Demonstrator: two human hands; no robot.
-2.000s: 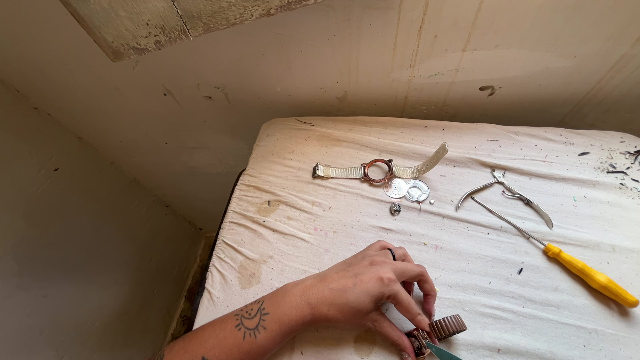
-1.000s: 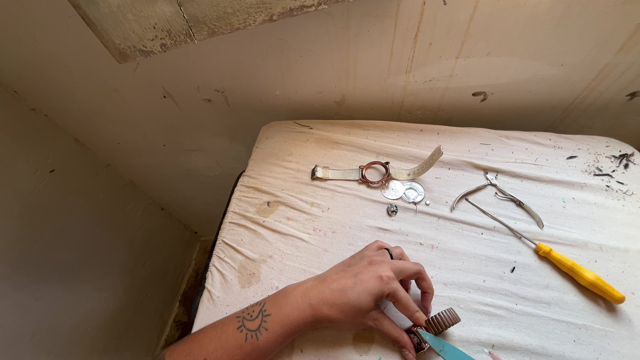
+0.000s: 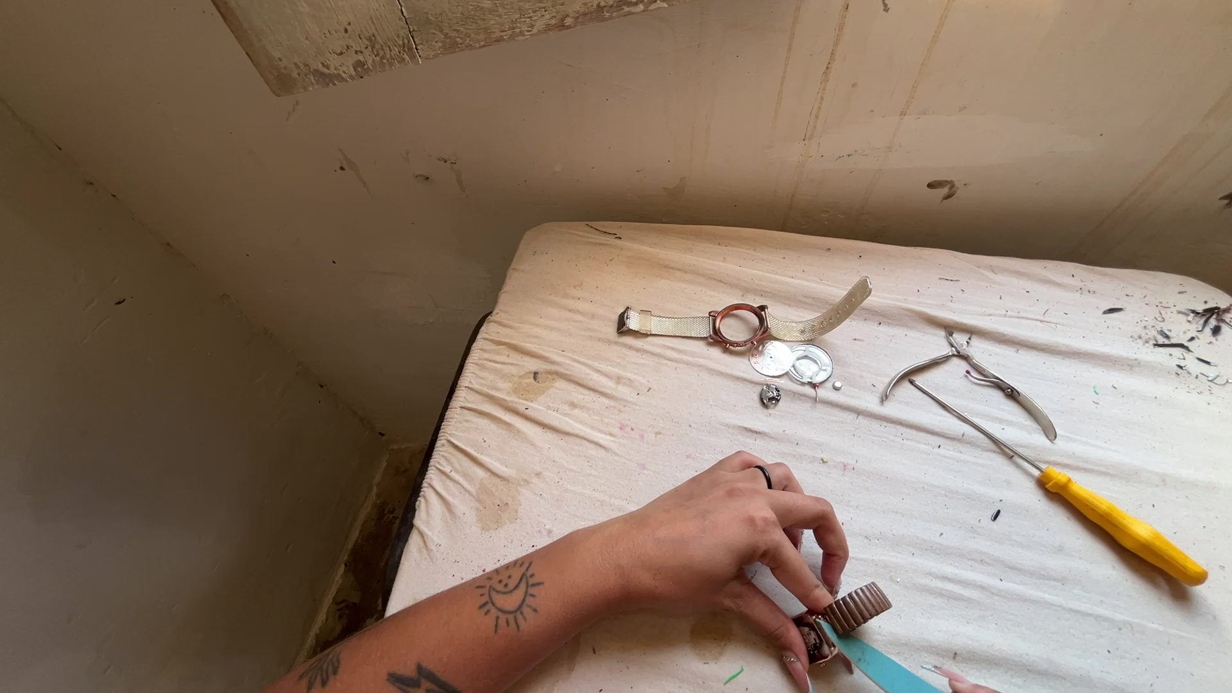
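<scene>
My left hand (image 3: 760, 549) pinches a small watch (image 3: 817, 643) with a ribbed metal bracelet (image 3: 859, 608) at the lower edge of the view. The flat tip of a turquoise tool (image 3: 881, 666) touches the watch case. Only fingertips of my right hand (image 3: 958, 681) show at the bottom edge, beside that tool; its grip on the tool is mostly out of view. Farther back lie a copper-coloured watch case (image 3: 739, 326) on a mesh strap (image 3: 818, 322), a white dial (image 3: 772, 358), a round metal part (image 3: 810, 364) and a small movement-like piece (image 3: 770, 396).
Metal cuticle nippers (image 3: 991, 371) and a yellow-handled screwdriver (image 3: 1121, 525) lie to the right on the cloth-covered surface (image 3: 597, 433). A tiny round button-like piece (image 3: 837, 385) is near the dial. Dark scraps (image 3: 1184, 337) are scattered at the far right. A stained wall stands behind.
The turquoise tool shows more of its length than two seconds ago, and fingertips of my right hand have come into view. My left hand has stayed on the small watch.
</scene>
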